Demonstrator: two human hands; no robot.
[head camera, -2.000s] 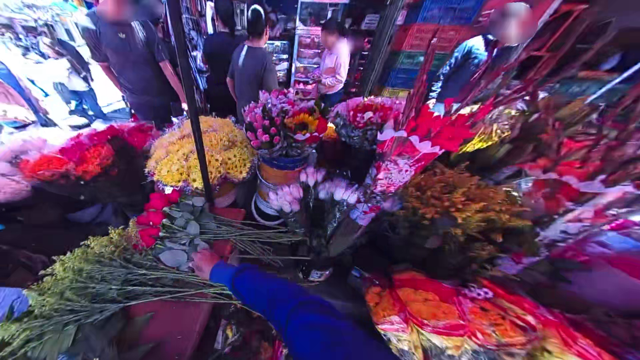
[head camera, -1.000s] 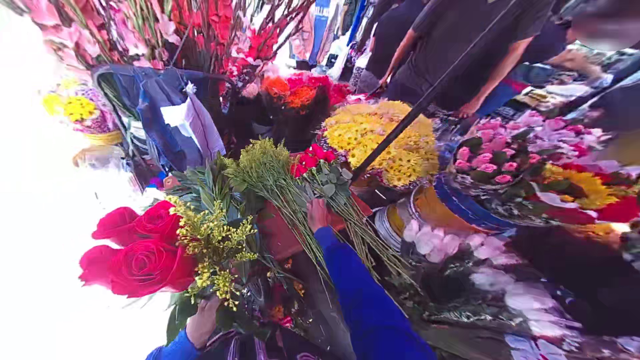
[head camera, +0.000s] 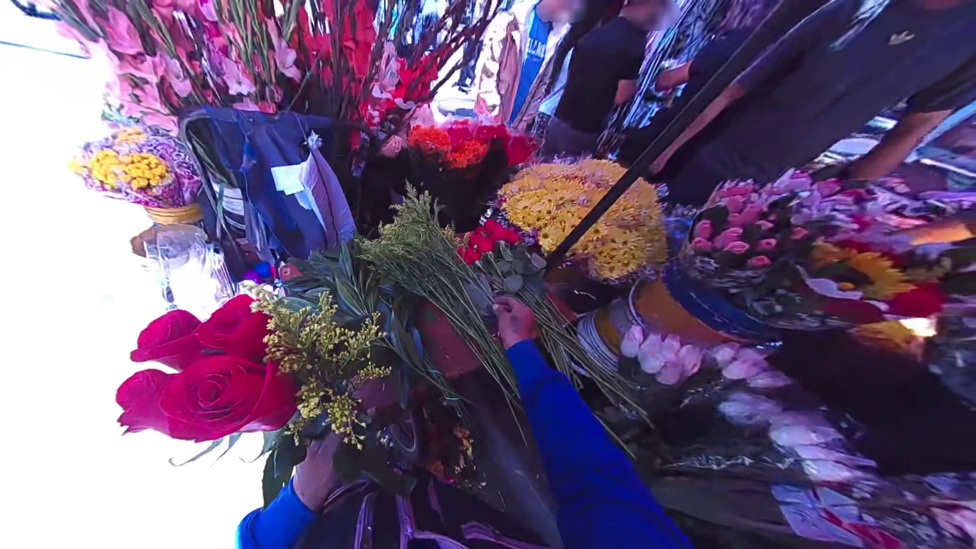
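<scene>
My left hand (head camera: 317, 465), at the lower left, is closed around a bouquet of large red roses (head camera: 221, 389) with sprigs of yellow filler flowers (head camera: 324, 358) and green leaves; the leaves partly cover its fingers. My right hand (head camera: 514, 320) touches eucalyptus leaves (head camera: 518, 267) and stems at the middle; whether its fingers grip a stem cannot be told. Long green filler stems (head camera: 457, 305) lie just left of it, their feathery tops pointing up and left. Small red roses (head camera: 486, 240) rest beyond the eucalyptus.
Yellow daisies (head camera: 591, 213) stand behind a slanting dark pole (head camera: 648, 152). Pink tulips (head camera: 671, 354) and a bucket of mixed flowers (head camera: 686, 305) are at the right. A blue garment (head camera: 282, 175) hangs at the left before tall gladioli (head camera: 335, 46). People stand beyond.
The view has swung left since the oldest frame, bringing in the left hand and its rose bouquet. The right hand stays by the eucalyptus and stems throughout.
</scene>
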